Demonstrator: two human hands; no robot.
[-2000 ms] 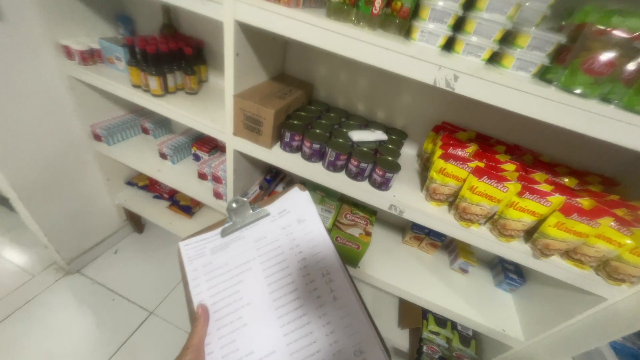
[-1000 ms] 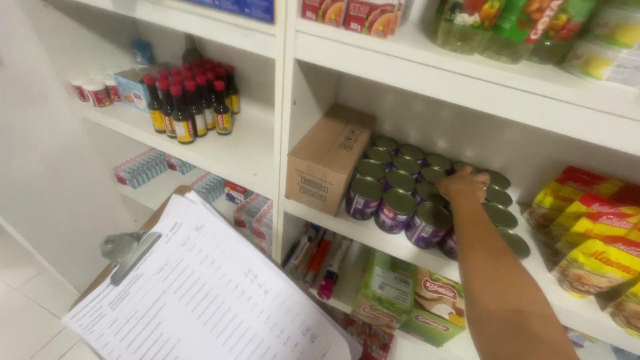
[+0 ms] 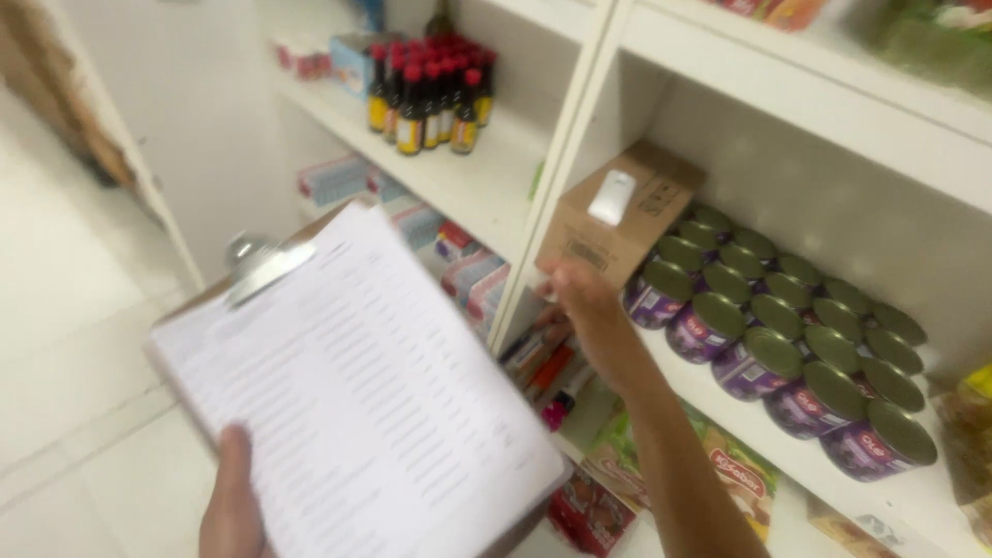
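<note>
My left hand (image 3: pixel 232 496) grips a clipboard (image 3: pixel 256 271) at its lower left edge, thumb on top. Printed sheets (image 3: pixel 349 387) with rows of writing lie under its metal clip. My right hand (image 3: pixel 581 294) is at the lower front corner of a brown cardboard box (image 3: pixel 589 232) on the middle shelf; blur hides whether it grips the box. A small white object (image 3: pixel 612 198) lies on the box. Right of the box stand several purple-labelled cans (image 3: pixel 767 360) in close rows.
Dark bottles with red caps (image 3: pixel 434 101) stand on the left shelf, beside a blue box (image 3: pixel 356 66). Small cartons (image 3: pixel 341 182) sit below them. Under the cans are green food packets (image 3: pixel 736 473) and a red packet (image 3: pixel 589 515). A white upright divider (image 3: pixel 554 178) separates the shelf bays.
My right hand has moved left from the top of the cans to the cardboard box. The white object lay on the cans two seconds ago and is now on the box.
</note>
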